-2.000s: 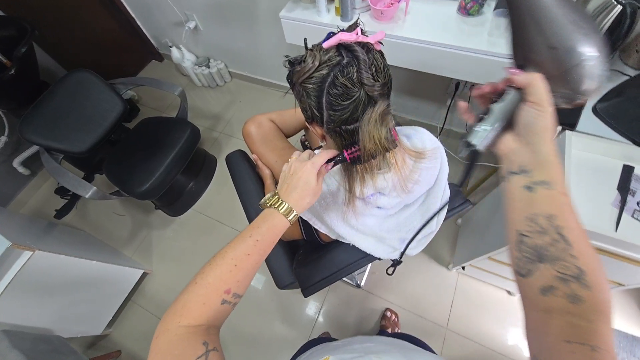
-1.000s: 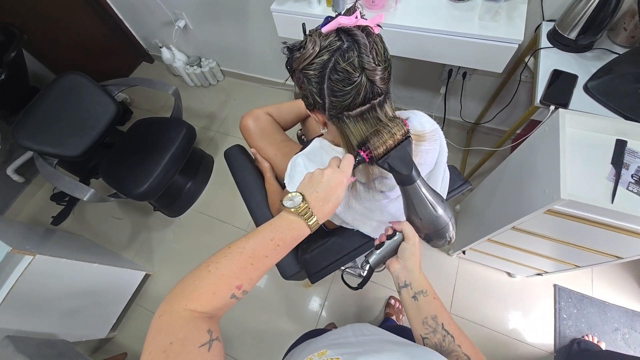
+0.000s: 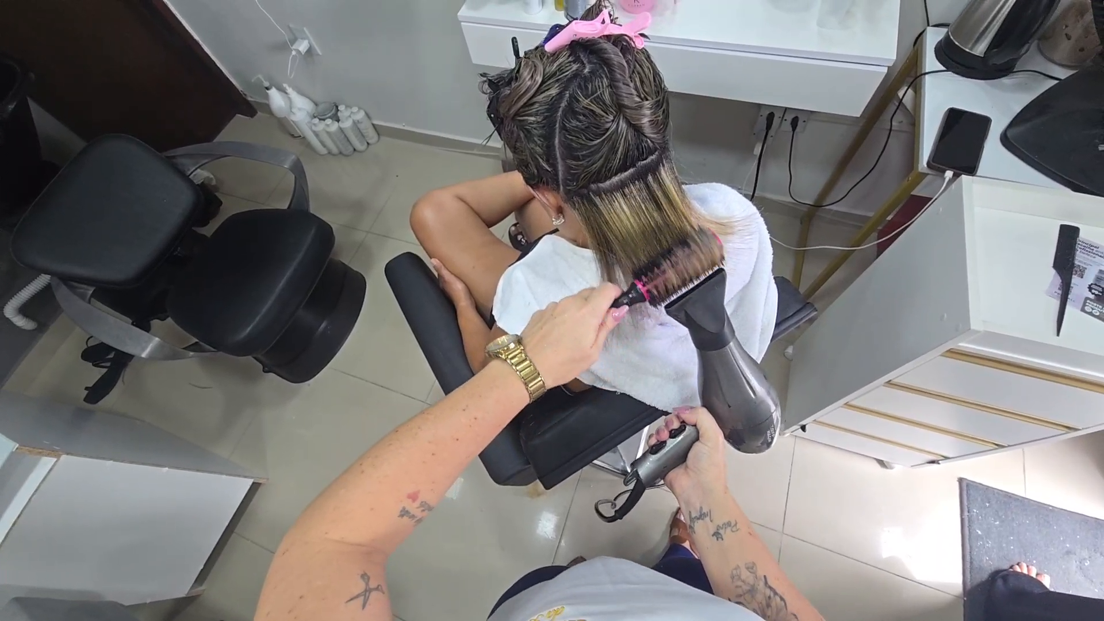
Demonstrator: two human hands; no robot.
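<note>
My left hand (image 3: 573, 335) grips the black handle of a round hair brush (image 3: 681, 267) with pink trim. A section of the seated person's damp hair (image 3: 636, 211) is stretched over its bristles. My right hand (image 3: 697, 448) is closed around the handle of a grey hair dryer (image 3: 737, 388), whose flat nozzle points up at the underside of the brush, very close to it. Pink clips (image 3: 599, 30) hold hair up on top of the person's head. A white towel (image 3: 634, 362) covers the person's shoulders.
The person sits in a black salon chair (image 3: 457, 362). Another black chair (image 3: 237, 280) stands at the left. A white drawer cabinet (image 3: 914, 345) at the right carries a black comb (image 3: 1066, 276). Behind it a phone (image 3: 960, 141) lies on a table; a white shelf (image 3: 776, 78) is ahead.
Two seconds ago my right hand held the dryer raised at the right; by one second ago it was down beside the brush. The brushed section has since been drawn out, with more of its length showing.
</note>
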